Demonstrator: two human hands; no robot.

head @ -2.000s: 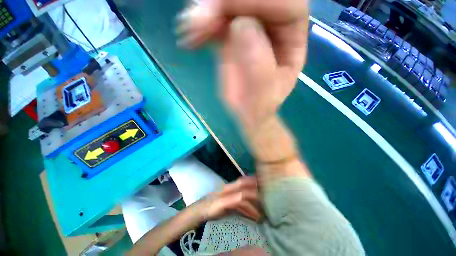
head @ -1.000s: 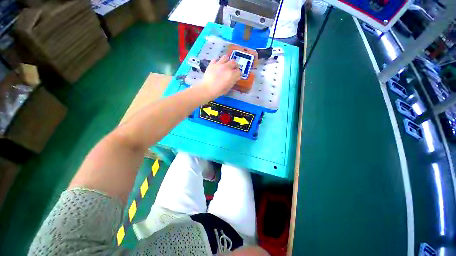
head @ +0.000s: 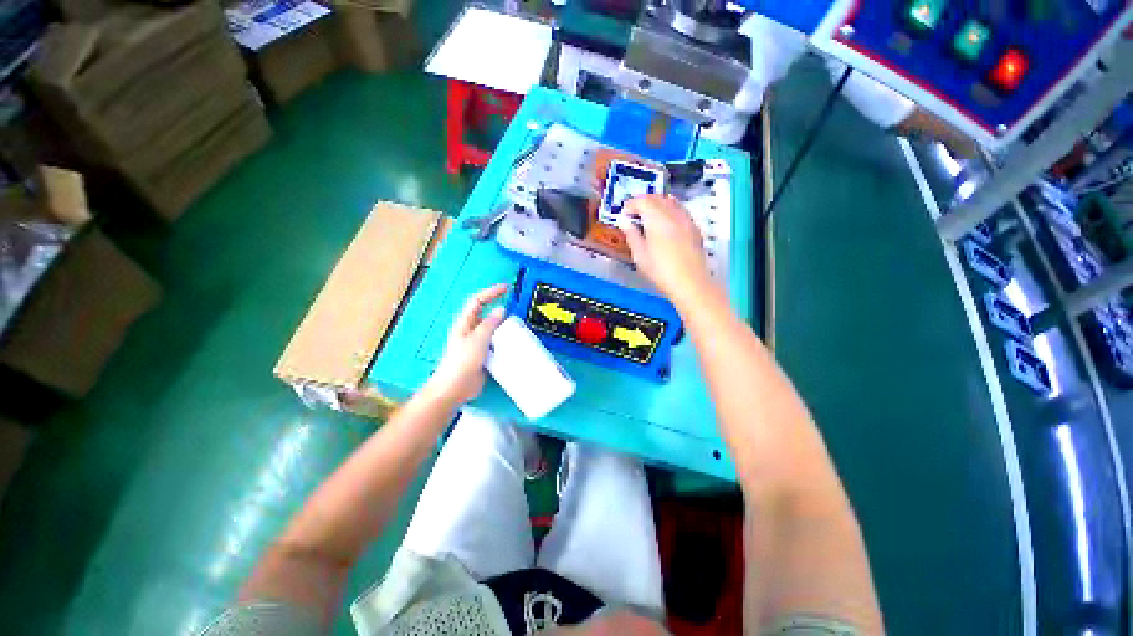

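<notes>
My left hand [head: 472, 338] holds a plain white housing [head: 531, 369], smooth side up, over the front left of the turquoise bench. My right hand [head: 659, 232] has its fingertips on the near edge of a white housing with a dark inside [head: 631, 190]. That housing is at the orange nest [head: 609, 236] on the silver base plate [head: 687, 257]; whether it is lifted or seated cannot be told. The red emergency stop button [head: 591, 329] sits between two yellow arrows on the blue base.
The metal press head [head: 681, 85] is behind the nest. A control box [head: 982, 62] hangs at the upper right. The green conveyor [head: 870, 373] runs along the right, with housings beyond its white line. Cardboard boxes [head: 143, 106] stand at the left; one [head: 360, 292] is beside the bench.
My left hand has moved from the nest to the bench's front left, now with a white housing in it. My right hand has come into view at the nest housing.
</notes>
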